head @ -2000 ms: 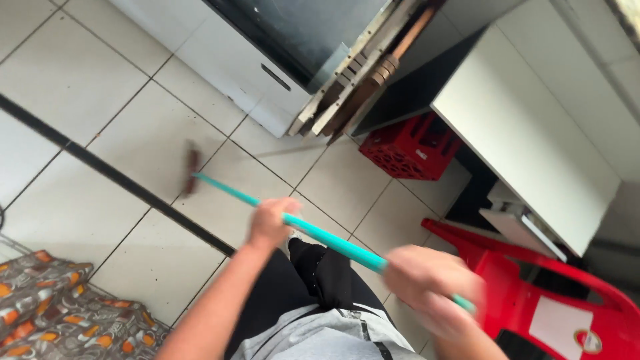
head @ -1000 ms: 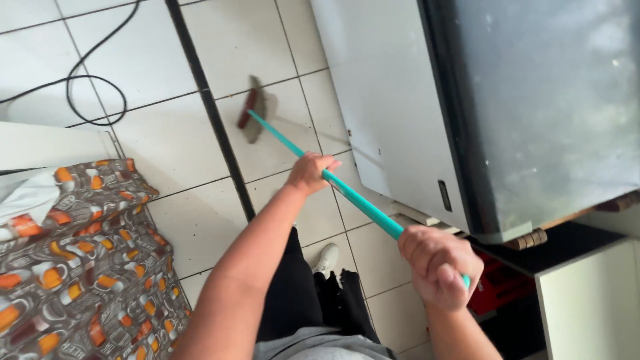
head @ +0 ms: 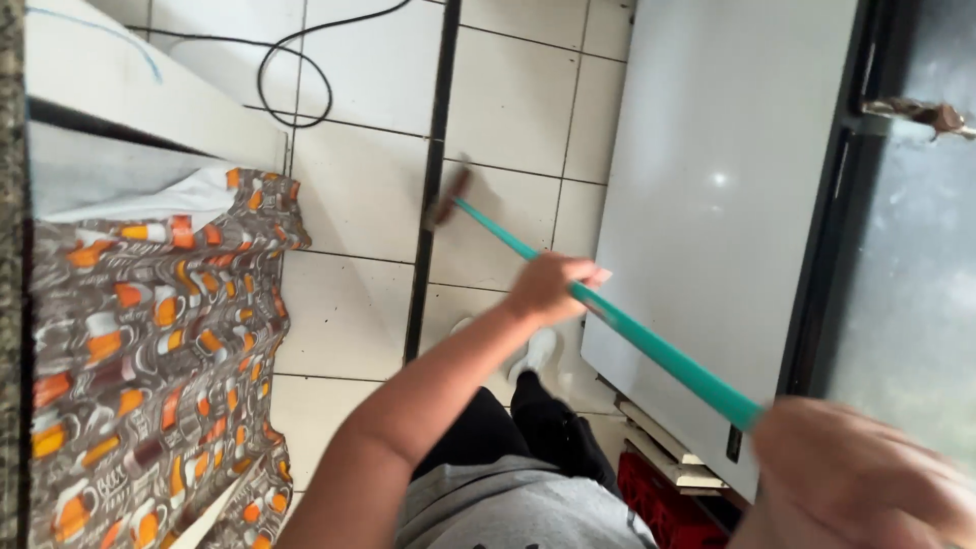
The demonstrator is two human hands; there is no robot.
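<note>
A broom with a teal handle slants from the lower right up to its reddish-brown head, which is blurred and rests on the tiled floor beside a dark strip. My left hand is closed around the handle partway along it. Near the upper end of the handle, at the lower right, my right hand grips it, blurred by motion. The bristles are hard to make out.
A white appliance with a glass top stands on the right, a red plastic crate below it. On the left hangs a patterned cloth. A black cable lies looped on the floor, crossed by a dark strip.
The view has turned and shifted considerably. The broom head, which lay right of the dark floor strip, is now at the strip's edge. Both hands have stayed on the handle.
</note>
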